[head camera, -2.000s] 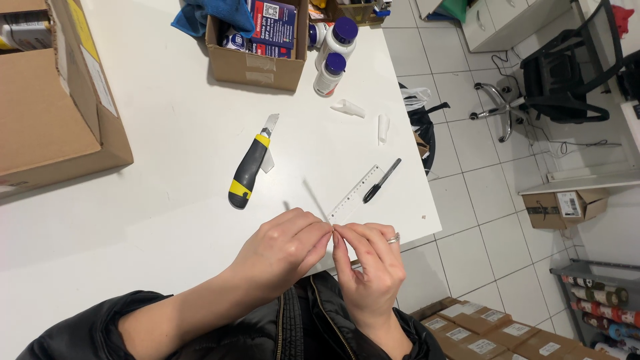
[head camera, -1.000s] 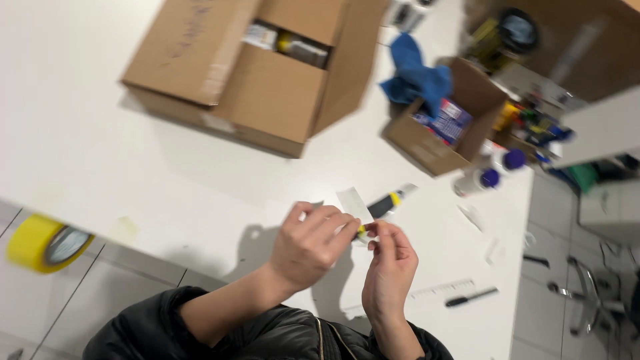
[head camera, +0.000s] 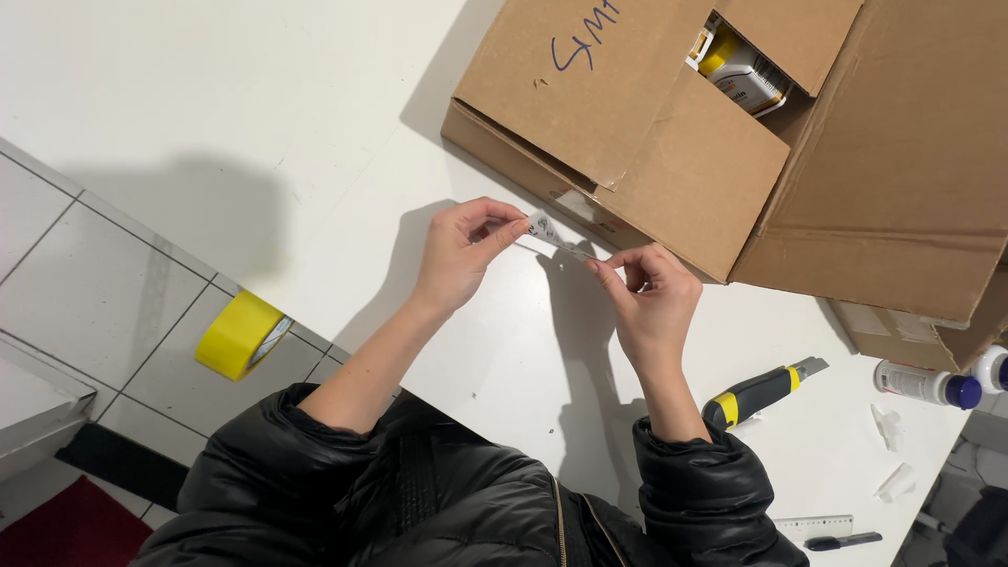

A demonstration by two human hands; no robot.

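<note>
A thin translucent strip bearing print is stretched between my two hands above the white table. My left hand pinches its left end between thumb and fingers. The other end is pinched by my right hand. Both hands are just in front of a large cardboard box with handwriting on its flap. To the right of my right forearm lies a black and yellow utility knife with its blade out.
White bottles with purple caps, crumpled white scraps, a clear ruler and a black marker lie at the right. A bottle shows inside the box. A yellow tape roll is by the table's left edge.
The view has swung left, bringing the large box close in front of my hands. My hands have moved apart, with the strip now spread between them.
</note>
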